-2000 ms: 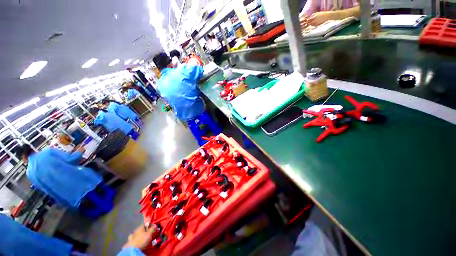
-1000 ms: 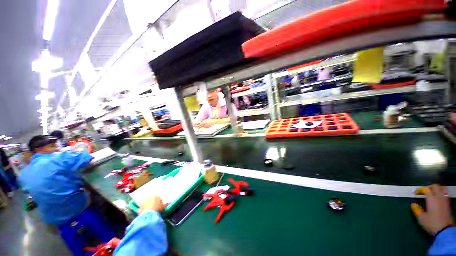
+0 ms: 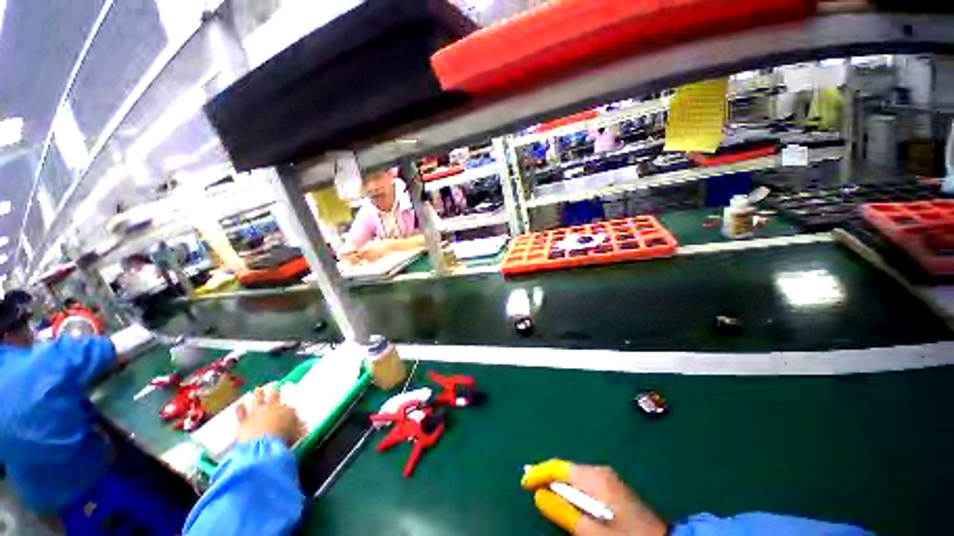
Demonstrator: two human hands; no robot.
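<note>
My left hand (image 3: 269, 417) rests on the white papers (image 3: 326, 379) in the green basket (image 3: 310, 443) at the left; whether it grips them is not clear. My right hand (image 3: 602, 500), with yellow finger cots on thumb and finger, holds a slim white pen (image 3: 582, 499) low over the green mat. A round electronic unit (image 3: 650, 402) lies on the mat beyond my right hand. Red spring clamps (image 3: 410, 431) lie between my hands, at least one with a black disc in its jaws.
A small bottle (image 3: 384, 362) stands behind the clamps. A dark flat case (image 3: 340, 448) lies beside the basket. The dark conveyor (image 3: 617, 304) carries small units. Beyond it is an orange-red compartment tray (image 3: 589, 247). A shelf post (image 3: 314, 251) stands at left. People are at left and across.
The view has swung right from the clamp tray to the bench. My left hand has moved onto the basket's papers. My right hand came in from the right and now holds a pen.
</note>
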